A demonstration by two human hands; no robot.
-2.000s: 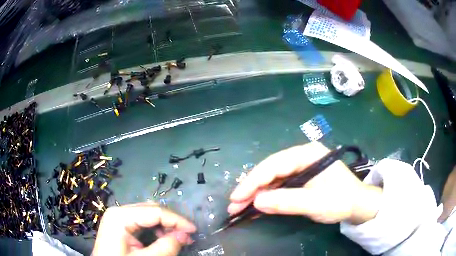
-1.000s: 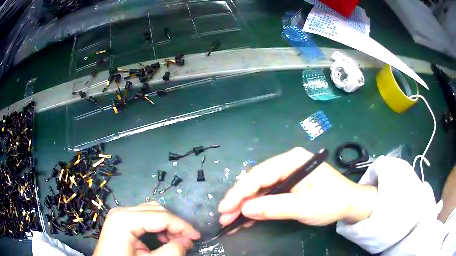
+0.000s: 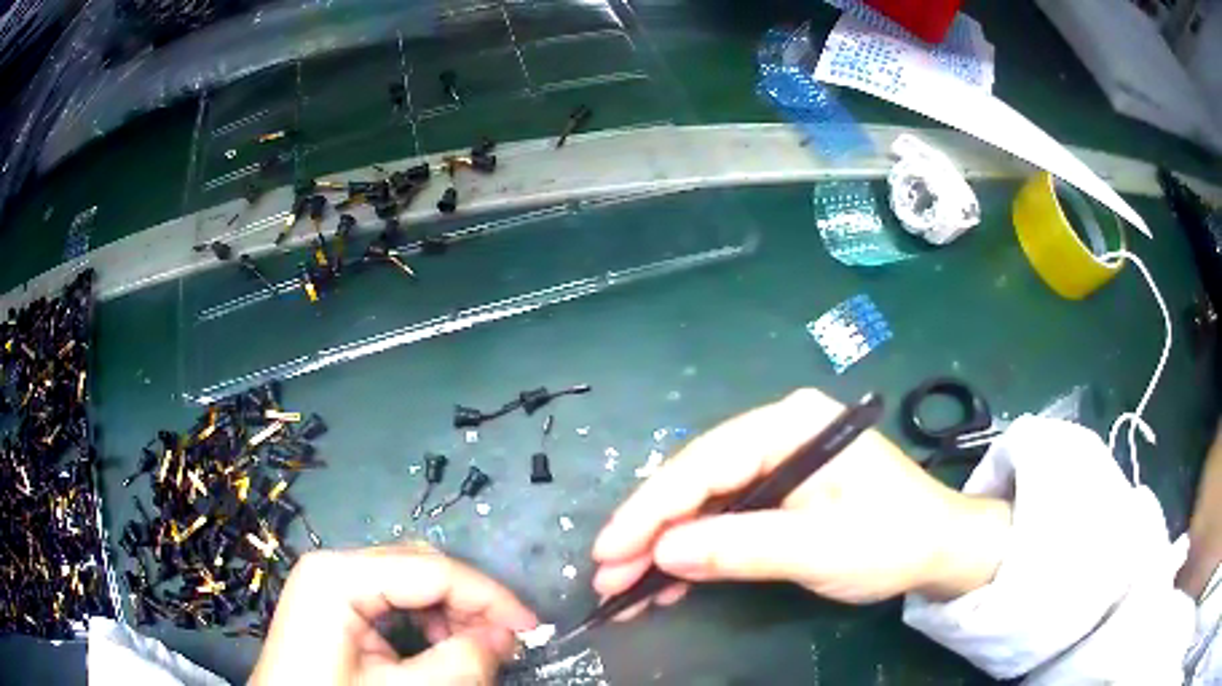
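Observation:
My right hand (image 3: 791, 516) holds dark tweezers (image 3: 804, 456) like a pen, their tip pointing down and left. The tip is beside a small white piece (image 3: 537, 635) at the fingertips of my left hand (image 3: 389, 610). My left thumb and forefinger are pinched together there; what else they hold is too small to tell. A clear-whitish sheet (image 3: 570, 666) lies just below the tip, at the bottom edge. Several black parts (image 3: 540, 468) with thin tails and white specks lie on the green mat beyond my hands. A heap of black and gold parts (image 3: 221, 503) lies left.
A larger black-gold mass (image 3: 47, 456) is at the far left. A clear plastic tray (image 3: 402, 328) with scattered parts is behind. Black-handled scissors (image 3: 945, 413) lie by my right sleeve. Blue sheet pieces (image 3: 850, 332), a white wad (image 3: 934, 192), yellow tape (image 3: 1065, 237) and white cord (image 3: 1161, 349) are right.
The right hand has shifted slightly left and its tweezers now lean differently, uncovering the scissors' ring. A white piece now shows at the left fingertips. One black part in the centre shows its tail.

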